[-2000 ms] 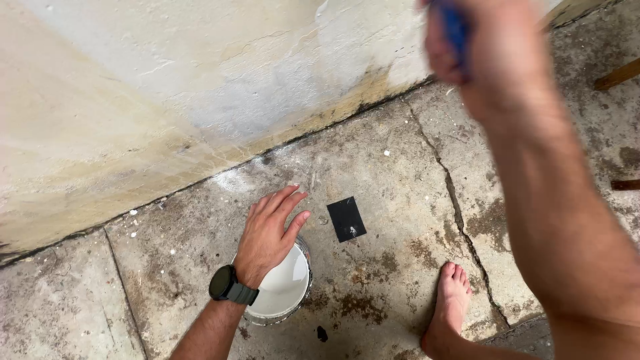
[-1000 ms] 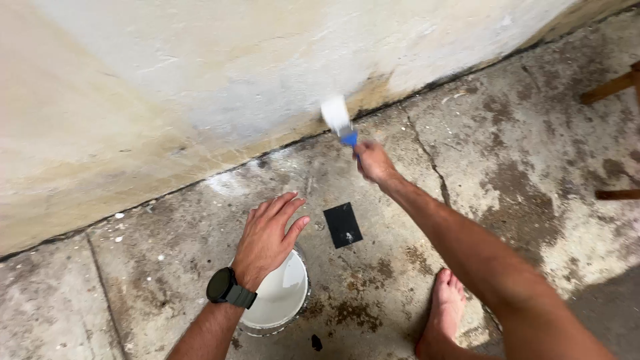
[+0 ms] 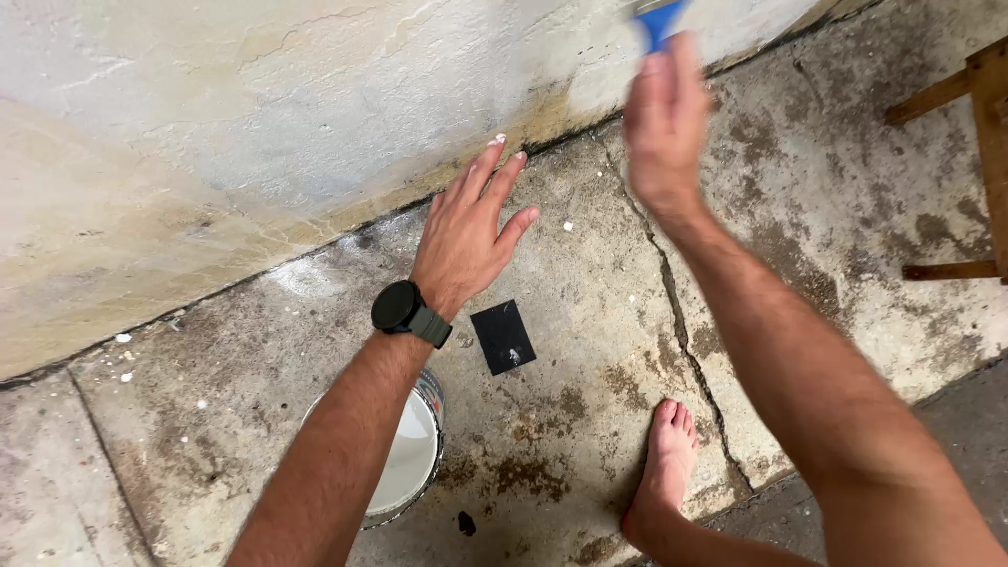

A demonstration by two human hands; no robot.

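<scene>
My right hand (image 3: 668, 130), blurred, grips the blue handle of a paintbrush (image 3: 660, 20) close to the plastered wall (image 3: 331, 102); the bristles lie outside the top edge of the view. My left hand (image 3: 468, 228) holds nothing, its fingers spread and the fingertips specked with white, in front of the foot of the wall. A dark watch is on the left wrist. Beneath the left forearm, partly hidden by it, stands a bucket of white paint (image 3: 405, 457). A black square sheet (image 3: 502, 337) with a white smear lies on the concrete floor to the bucket's upper right.
The concrete floor (image 3: 575, 283) has a long crack (image 3: 677, 311), dark stains and white specks. A bare foot (image 3: 669, 457) stands at the lower right of centre. Part of a piece of wooden furniture (image 3: 991, 134) shows at the right edge.
My left hand has moved from above the bucket towards the foot of the wall. My right hand has lifted the brush from low on the wall to farther up and right.
</scene>
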